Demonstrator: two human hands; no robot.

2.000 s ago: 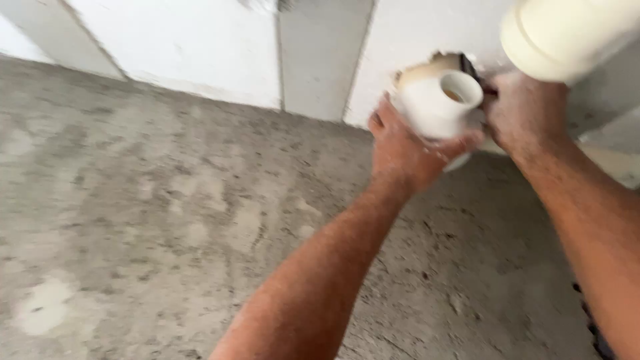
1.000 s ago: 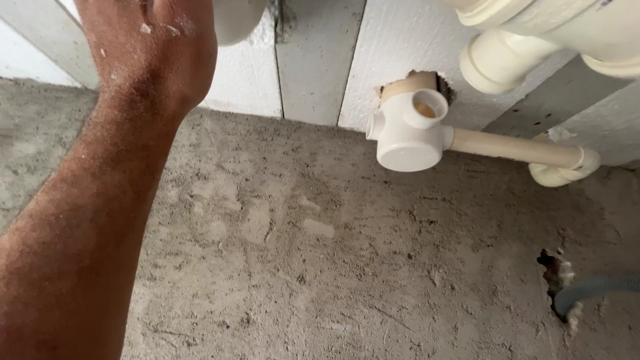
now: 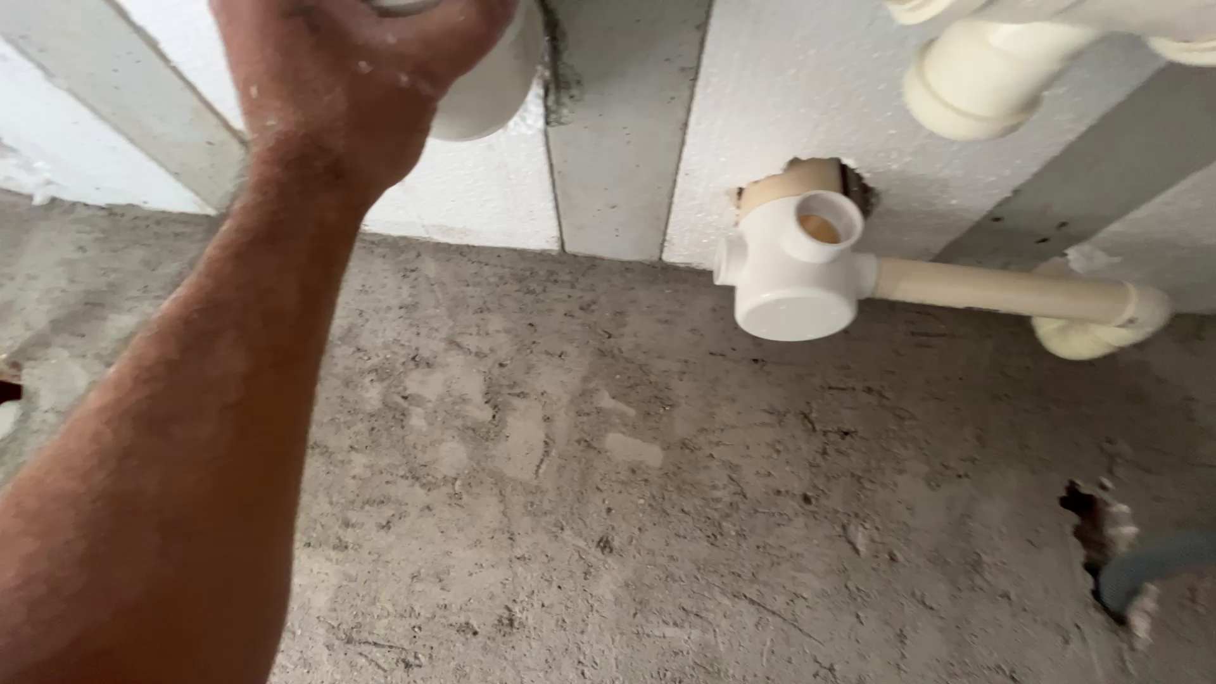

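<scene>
My left hand (image 3: 366,71) is at the top left, its fingers partly cut off by the frame edge, wrapped round a white plastic pipe piece (image 3: 494,81). My right hand is out of view. Right of centre, a white multi-port plastic pipe fitting (image 3: 796,261) sits on a beige pipe end (image 3: 790,182) that comes out of a ragged hole in the panel wall. One round port of the fitting is uncapped. From its right side a thin beige pipe (image 3: 997,288) runs to a cream elbow (image 3: 1092,332).
Larger cream pipe fittings (image 3: 988,71) hang across the top right. White and grey wall panels (image 3: 622,133) meet a rough concrete surface (image 3: 570,475). At the lower right, a grey flexible conduit (image 3: 1154,565) enters a broken hole in the concrete. Another hole shows at the left edge.
Two seconds ago both hands were on the white fitting at the wall hole. They have let it go; my left hand is at the upper left and my right hand has left the view.
</scene>
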